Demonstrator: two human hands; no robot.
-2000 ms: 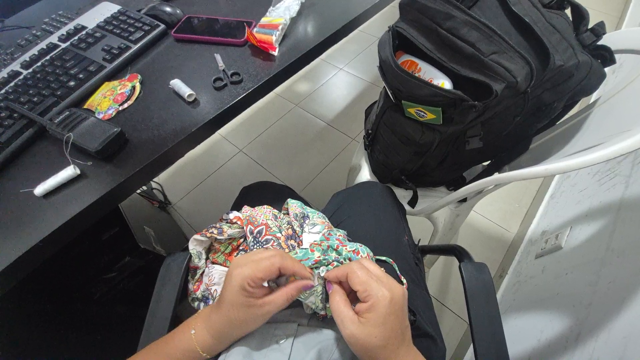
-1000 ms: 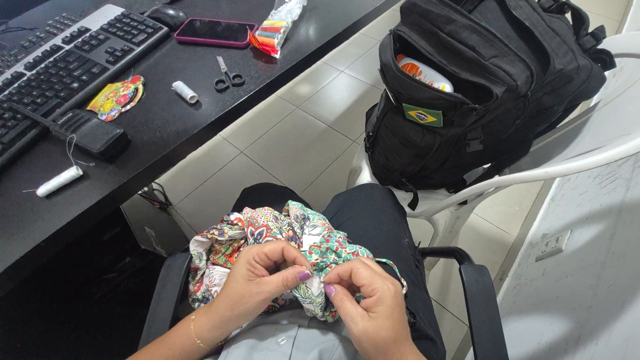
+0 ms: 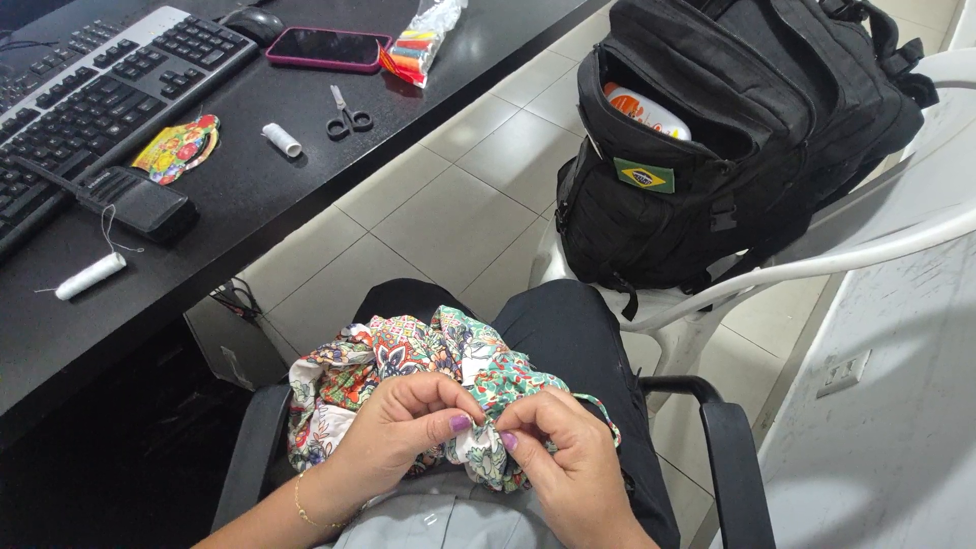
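A patterned fabric garment [image 3: 412, 351], printed with flowers in red, green and white, lies bunched on my lap. My left hand [image 3: 415, 431] pinches its edge between thumb and index finger. Close beside it, my right hand [image 3: 553, 438] pinches the same bit of cloth, with the fingertips of both hands nearly touching. Whether a needle or thread is between the fingers is too small to tell. A thin green and red cord [image 3: 606, 415] of the fabric loops out past my right hand.
On the black desk [image 3: 229, 221] lie small scissors [image 3: 348, 118], two white thread spools [image 3: 282, 140] [image 3: 90, 276], a handheld radio [image 3: 137, 202], a phone [image 3: 329, 49], a keyboard [image 3: 130, 91] and a plastic packet [image 3: 419, 49]. A black backpack [image 3: 686, 206] rests on a white plastic chair [image 3: 762, 278] at right. Chair armrests [image 3: 736, 465] flank me.
Both hands stay at the same part of the fabric, with small finger movements. My left fingertips have shifted slightly between frames.
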